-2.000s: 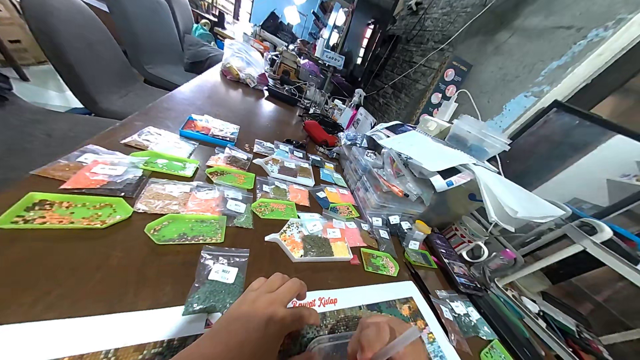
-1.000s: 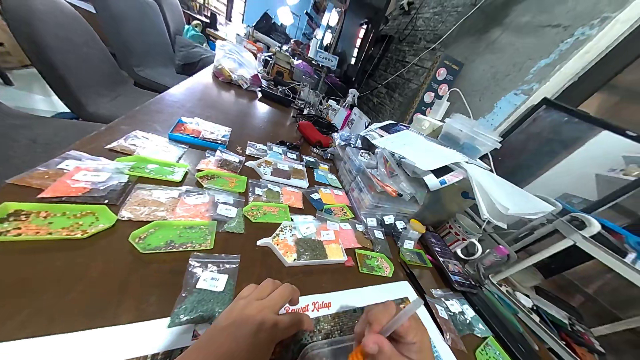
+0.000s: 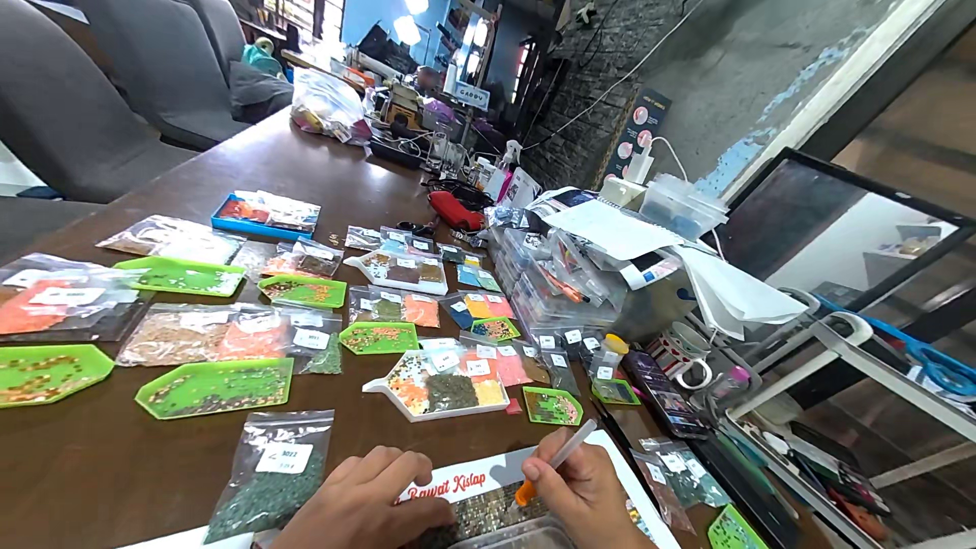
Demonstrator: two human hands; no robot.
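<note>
My right hand [image 3: 572, 488] grips a translucent applicator pen [image 3: 560, 457] with an orange grip, its tip down at the canvas. My left hand [image 3: 374, 499] holds nothing and lies with its fingers apart on the diamond painting canvas [image 3: 484, 511], which has a white border and red lettering. A clear plastic container [image 3: 518, 536] is partly in view between the hands at the bottom edge. A zip bag of dark green beads [image 3: 271, 476] lies left of my left hand. Past the canvas is a white tray [image 3: 450, 408] holding bags and loose beads.
Green bead trays [image 3: 217, 387] and zip bags [image 3: 179, 335] spread over the brown table. A blue tray [image 3: 267, 221] with bags is farther back. On the right stand stacked clear boxes [image 3: 549, 297] under papers, a phone [image 3: 663, 393], a mug [image 3: 679, 351] and a metal rack [image 3: 801, 366].
The pen and its orange grip show more fully in my right hand, which has shifted over the canvas. My left hand stays on the canvas at about the same place.
</note>
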